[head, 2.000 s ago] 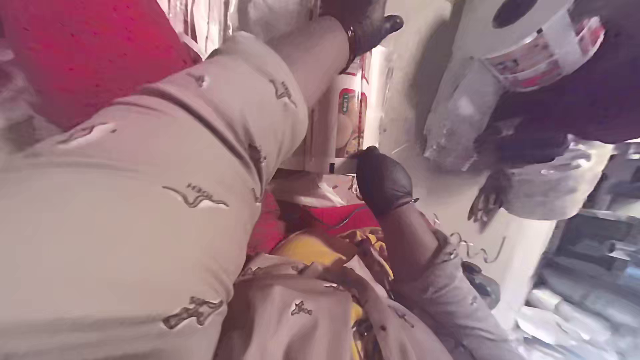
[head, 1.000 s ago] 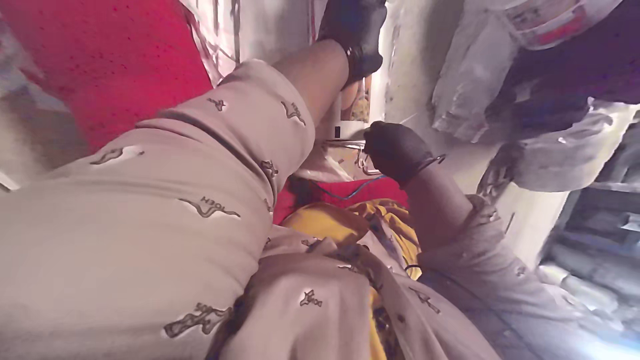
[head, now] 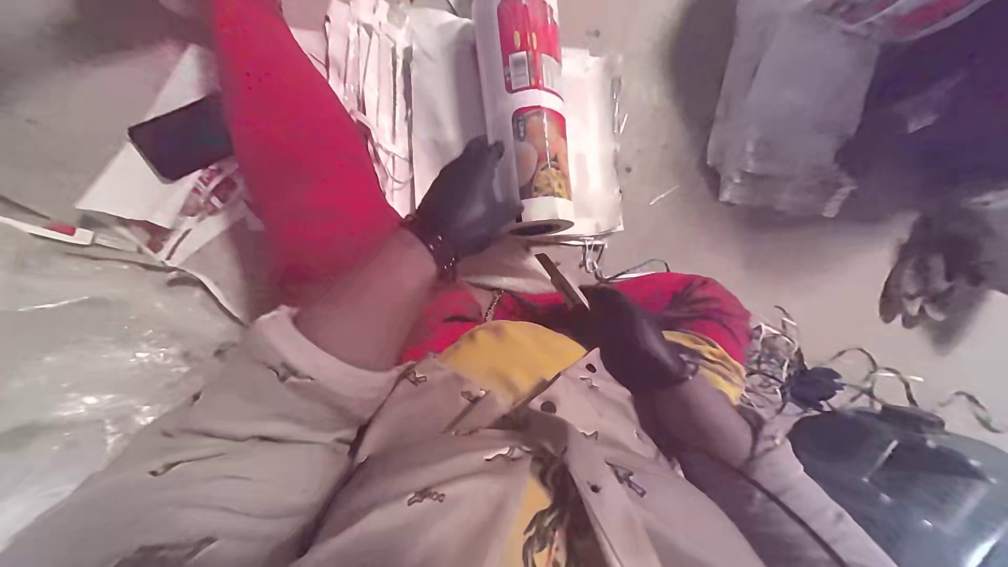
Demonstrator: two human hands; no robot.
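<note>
My left hand (head: pixel 471 197), in a black glove, lies against the near left side of a roll of printed packaging film (head: pixel 542 150); the fingers are partly hidden, so a grip cannot be told. The roll has red panels and food pictures, and its open core end faces me. White sheets (head: pixel 596 142) lie under and beside it. Close to my body, my right hand (head: pixel 630 339), also gloved in black, is closed on a thin flat blade-like tool (head: pixel 561 279), whose tip points up and left towards the roll.
A dark phone (head: pixel 181 138) rests on white paper at the left, near clear plastic film (head: pixel 71 378). Thin strips (head: pixel 866 370) curl on the floor at right, by a dark plastic-like object (head: pixel 906 480). At the right edge are another person's gloved hand (head: pixel 917 276) and stacked plastic sheets (head: pixel 787 118).
My left hand has come back from the far part of the roll to its near end. My right hand has drawn back from the roll's near end towards my body. The view has shifted.
</note>
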